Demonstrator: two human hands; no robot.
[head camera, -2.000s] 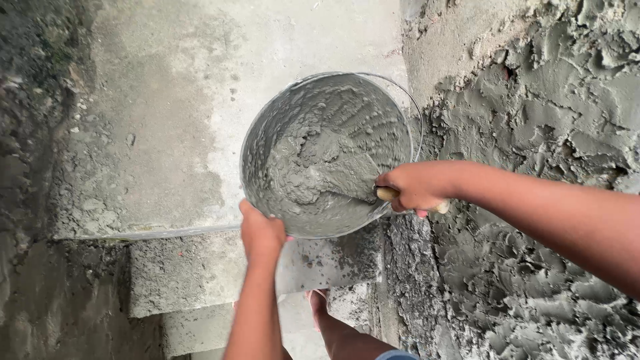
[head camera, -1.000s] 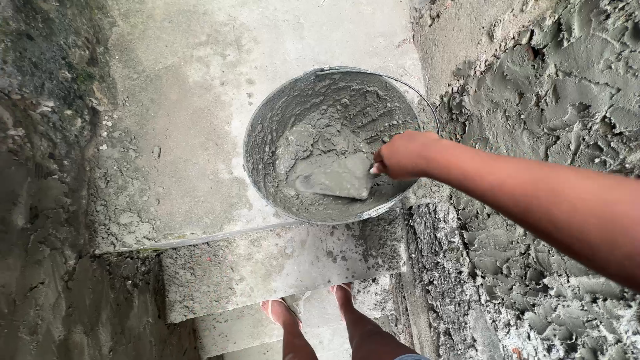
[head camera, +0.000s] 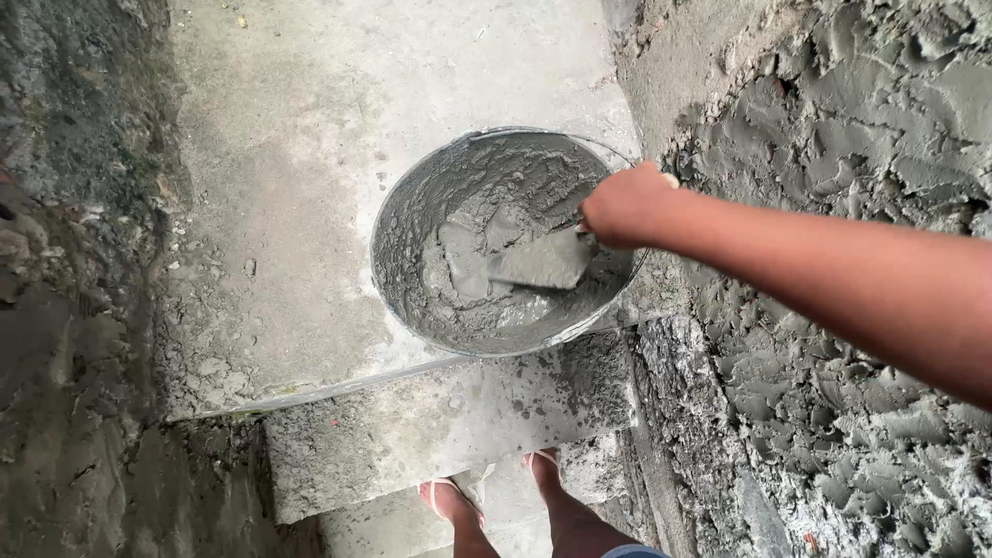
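Note:
A round bucket (head camera: 403, 209) with a thin wire handle stands on the concrete landing, its inner wall coated in grey mortar. Wet mortar (head camera: 473, 260) lies in its bottom. My right hand (head camera: 629, 208) is over the bucket's right rim, closed around the handle of a trowel (head camera: 546, 260). The trowel's mortar-smeared blade points left, inside the bucket and just over the mortar; a pale end of its handle shows behind my fist. My left hand is out of view.
Concrete steps (head camera: 449, 434) drop from the landing (head camera: 271, 232) toward my feet (head camera: 449, 500), which are in sandals. On the right rises a wall (head camera: 837, 372) covered in rough wet mortar. A dark, rough wall (head camera: 85, 232) stands along the left.
My left hand was at the bucket's lower left rim two seconds back and has left the view. The trowel blade has moved right from its place one second ago.

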